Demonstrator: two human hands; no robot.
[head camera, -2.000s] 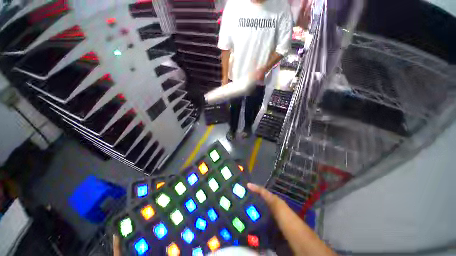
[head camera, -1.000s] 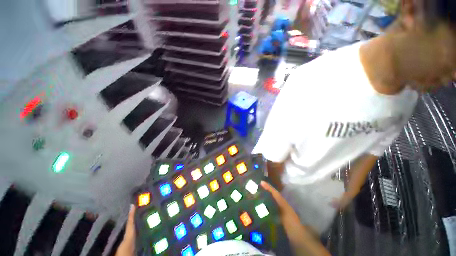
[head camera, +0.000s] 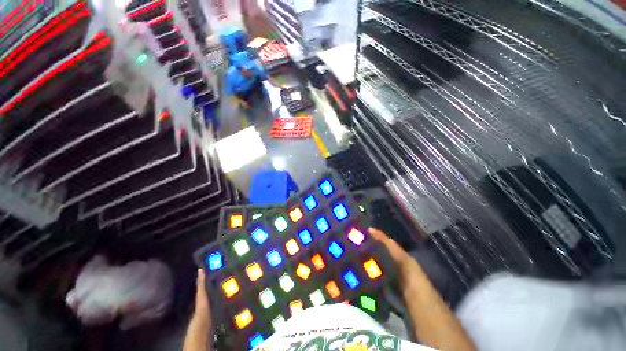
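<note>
A black component tray (head camera: 264, 264) with rows of small square devices is held in front of my body. The devices' displays glow blue, orange, white, green and pink. Part of another tray (head camera: 226, 223) with lit units shows beyond its far left edge. My left hand (head camera: 200, 319) grips the left edge and is partly cut off by the lower edge of the picture. My right hand (head camera: 405, 271) grips the right edge, thumb on the rim. White printed cloth covers the tray's near edge.
Dark racks with pale shelf edges (head camera: 144, 161) stand left. Wire shelving (head camera: 439, 130) runs along the right. Ahead are a blue stool (head camera: 272, 186), a white box or sheet (head camera: 239, 149), a red tray (head camera: 292, 127) on the floor and people in blue smocks (head camera: 244, 79). White cloth (head camera: 525, 312) shows lower right.
The view has moved along the aisle past the person in the white shirt, now only white cloth at lower right. The stool is nearer. The displays have changed colours. Both hands still hold the tray.
</note>
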